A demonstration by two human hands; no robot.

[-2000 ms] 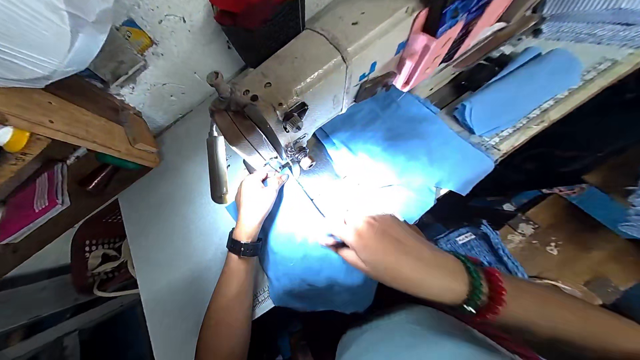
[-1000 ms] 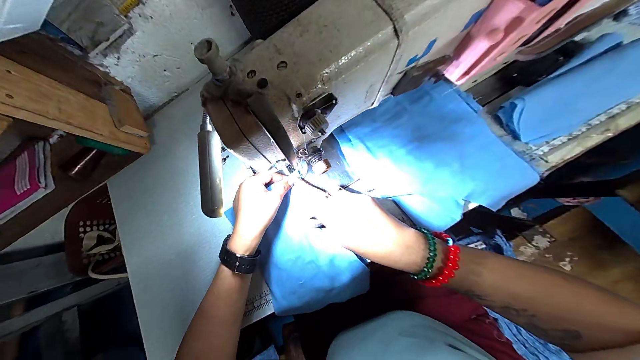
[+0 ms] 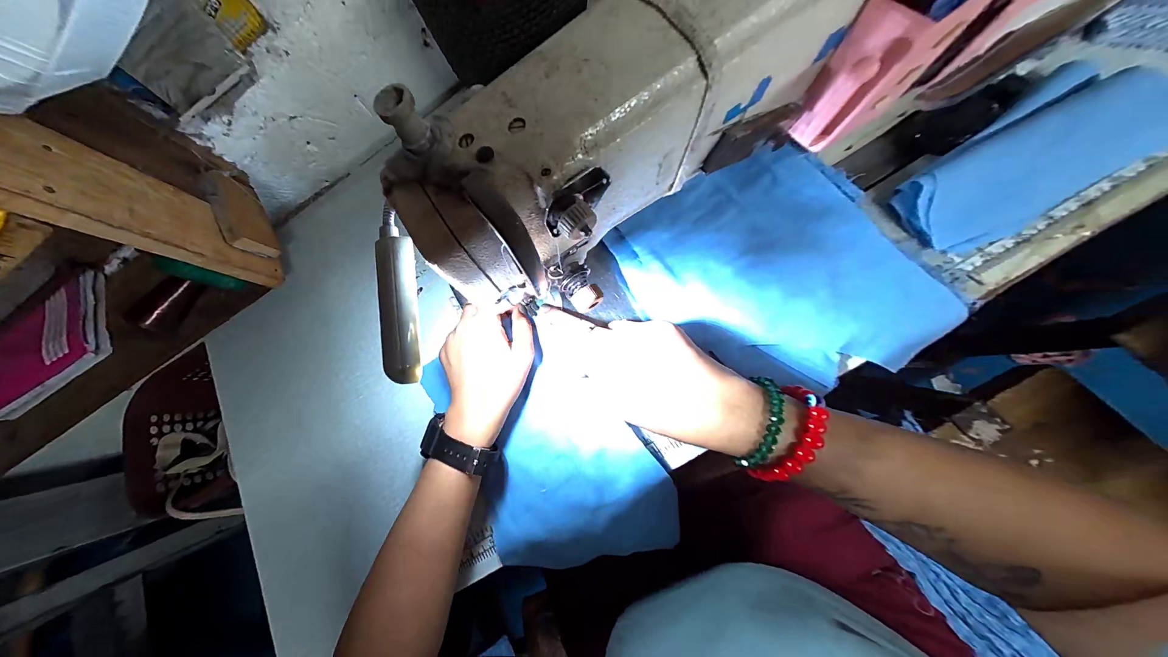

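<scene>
Beneath the head of an industrial sewing machine [image 3: 584, 100] lies a blue fabric piece [image 3: 584, 493], brightly lit near the needle area. My left hand [image 3: 486, 370] is at the left of the presser foot, its thumb and fingertips close together at the fabric's edge; glare hides whether they pinch it. My right hand [image 3: 680, 383] rests on the cloth to the right of the needle area, its fingers washed out by the light. Another stretch of blue fabric [image 3: 785, 265] spreads under the machine arm. A cylindrical lamp [image 3: 399, 306] hangs left of the machine head.
A wooden shelf [image 3: 128, 196] with a magenta item [image 3: 55, 351] stands at the left, above a dark red perforated basket [image 3: 173, 415]. Folded blue cloth [image 3: 1049, 155] lies at the upper right. Pink cloth [image 3: 858, 68] hangs by the machine arm. A measuring tape [image 3: 477, 547] shows at the table edge.
My right hand has moved from lower on the cloth up toward the needle area since two seconds ago. My left hand remains by the presser foot. The view has moved closer to the machine.
</scene>
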